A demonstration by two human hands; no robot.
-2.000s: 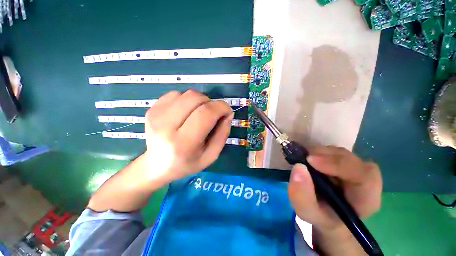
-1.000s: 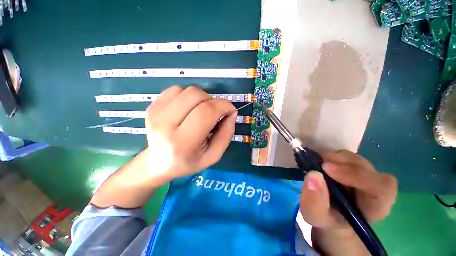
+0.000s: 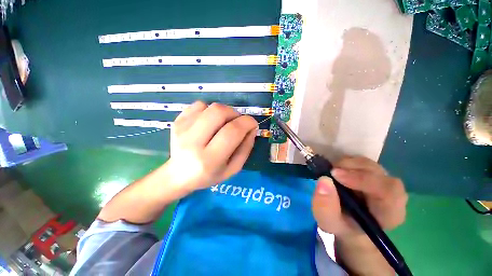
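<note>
My left hand (image 3: 213,141) pinches a thin solder wire (image 3: 141,132); the wire's short end points at the pads of the fourth LED strip from the top. My right hand (image 3: 359,197) holds the black soldering iron (image 3: 349,202), its tip at the fourth board in the row of green circuit boards (image 3: 288,55). Several white LED strips (image 3: 186,88) lie side by side, their orange ends at the boards. My left hand covers part of the lower two strips. Whether the tip touches the pads is too small to tell.
The boards lie along the left edge of a beige backing board (image 3: 356,102) with a brown stain. A green circuit board heap (image 3: 458,21) is at the upper right, a round tan-rimmed dish (image 3: 482,110) at the right edge. A dark object (image 3: 9,70) is at far left.
The strips and boards now sit higher in the picture. The iron tip and wire end have moved from the third strip's board down to the fourth. Both hands keep their hold.
</note>
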